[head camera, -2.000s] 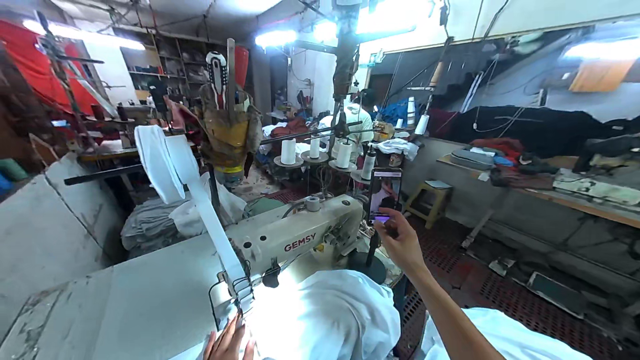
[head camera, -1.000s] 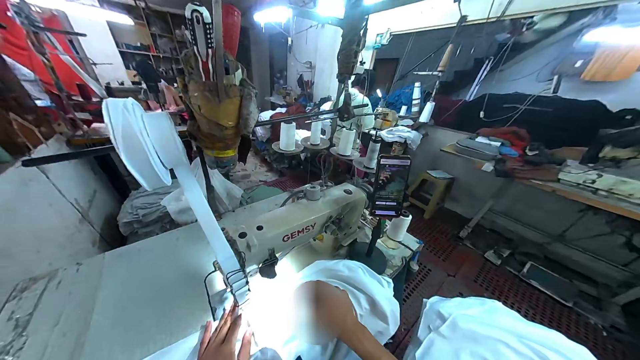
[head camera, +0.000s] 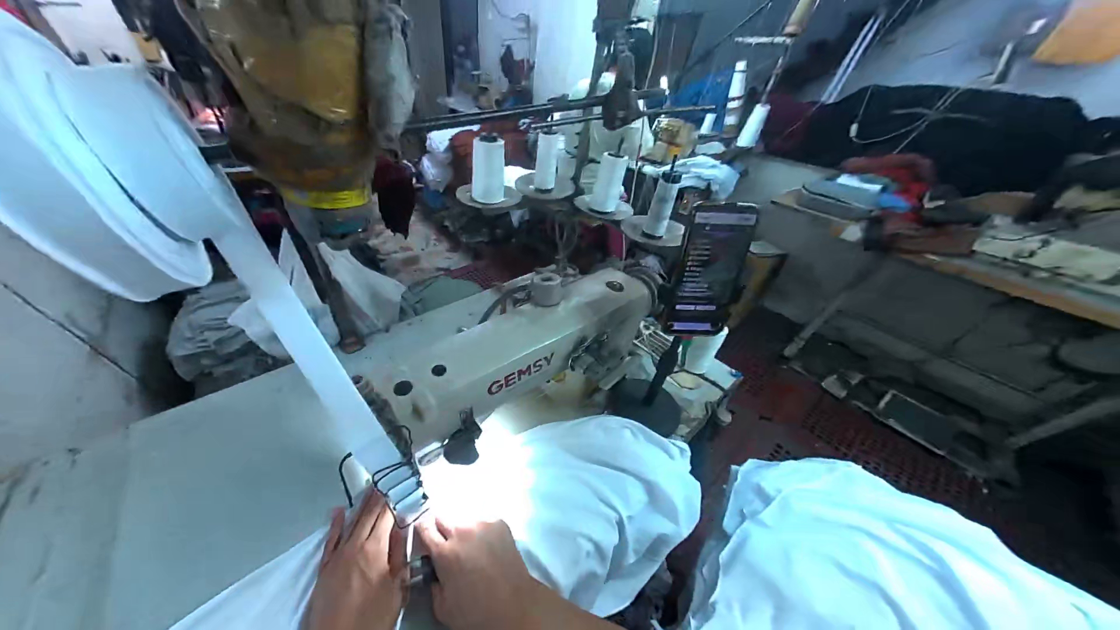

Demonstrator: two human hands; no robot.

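Observation:
A Gemsy industrial sewing machine (head camera: 525, 350) stands across the table, its lamp glaring at the needle area. White fabric tape (head camera: 306, 350) runs down from a large roll (head camera: 105, 166) at upper left into a wire guide (head camera: 398, 486) by the machine head. My left hand (head camera: 363, 560) lies on white cloth (head camera: 262, 586) just below the guide, fingers stretched forward. Close beside it, my right hand (head camera: 472, 560) bends its fingers at the cloth edge; glare and the hand hide its exact hold. More white fabric (head camera: 604, 499) is bunched right of the needle area.
A phone (head camera: 711, 267) is held upright on a stand behind the fabric. Several thread cones (head camera: 488, 171) stand beyond the machine. At right is a pile of white cloth (head camera: 857, 542); behind it, a workbench (head camera: 1006, 271) carries cloth. A wrapped post (head camera: 297, 87) rises at upper left.
My right hand has come down from the phone to the cloth beside my left hand. The phone's screen looks different from two seconds ago. The view has moved closer to the machine.

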